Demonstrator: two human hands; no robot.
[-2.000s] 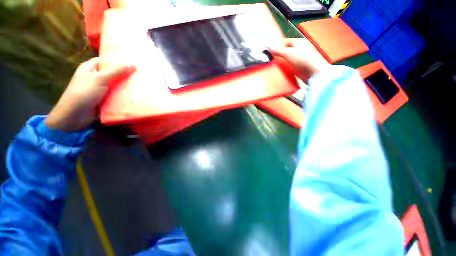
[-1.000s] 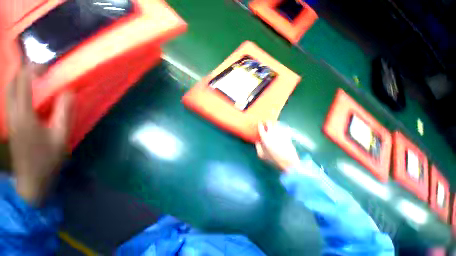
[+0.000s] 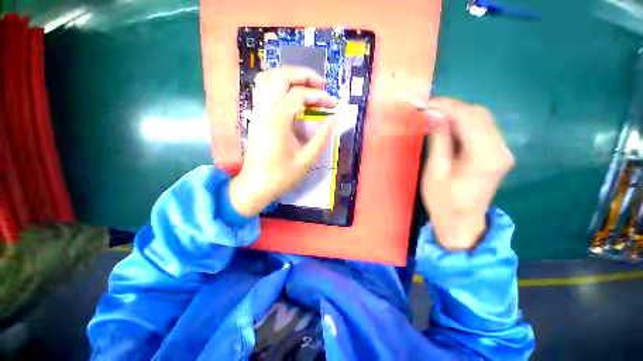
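An open tablet (image 3: 343, 190) lies on a red-orange foam pad (image 3: 395, 183) in front of me, with its blue mainboard (image 3: 271, 53) at the far end and its silver-white battery (image 3: 307, 187) nearer me. My left hand (image 3: 278, 137) is over the tablet's middle, thumb and fingertips close together beside a pale tab (image 3: 347, 118) at the board-battery border. Whether it grips the tab is unclear. My right hand (image 3: 462, 151) is above the pad's right edge, fingers closed on a thin, blurred, pointed thing that looks like tweezers (image 3: 420, 106).
A stack of red-orange foam pads (image 3: 28, 127) stands at the far left on the green bench (image 3: 134, 84). A small blue-handled tool (image 3: 507, 11) lies at the top right. A clear tray (image 3: 620, 201) with orange flex cables is at the right edge.
The view has turned and now faces an open tablet straight on. My left hand has moved from the pad stack to over this tablet. My right hand now holds a thin tool.
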